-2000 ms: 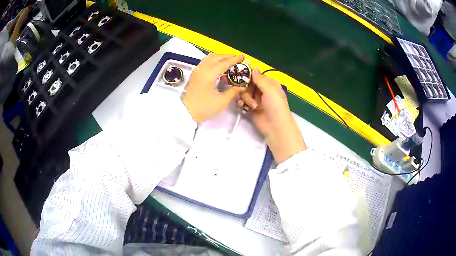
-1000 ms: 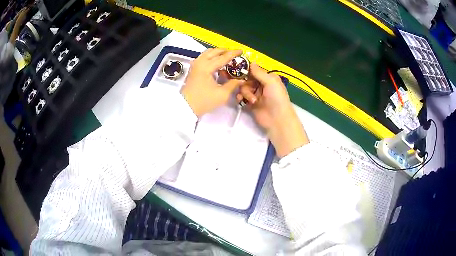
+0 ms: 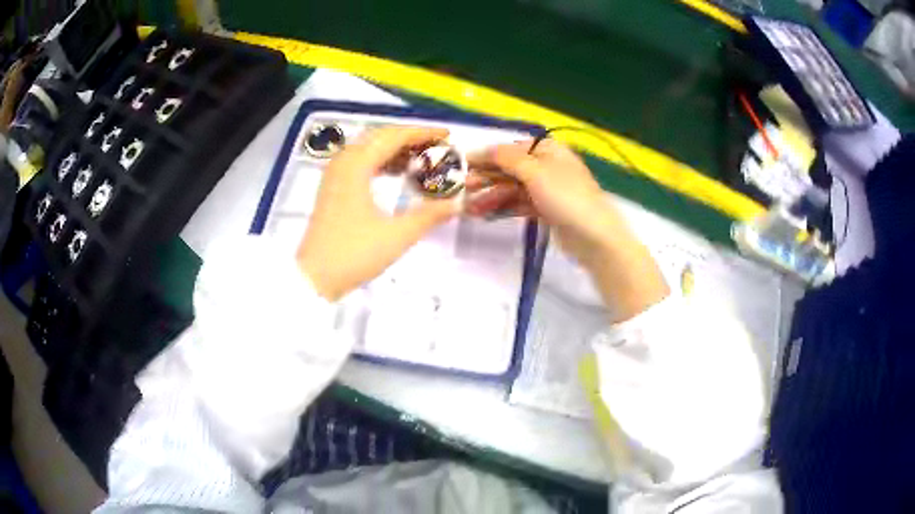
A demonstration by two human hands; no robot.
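Note:
My left hand (image 3: 363, 206) grips a round watch head (image 3: 439, 171) by its rim between thumb and fingers, above the blue-rimmed tray (image 3: 451, 367). My right hand (image 3: 537, 186) is just right of it, fingers curled and blurred, with a thin black cable (image 3: 562, 131) running out from behind it. The fingers hide the cable's end. A second watch head (image 3: 324, 139) lies in the tray's upper left compartment.
A black foam tray (image 3: 150, 166) with several silver ringed parts stands at left. A power strip (image 3: 783, 245), black bin and filled blister tray (image 3: 811, 75) are at right, above a dark blue stack (image 3: 853, 351). Printed sheets lie under my right sleeve. Yellow tape (image 3: 482, 97) borders the green surface.
The view has shifted. My left hand with the watch head has moved left and slightly down in the picture. My right hand has drawn a little apart from the watch head, its fingers shifted.

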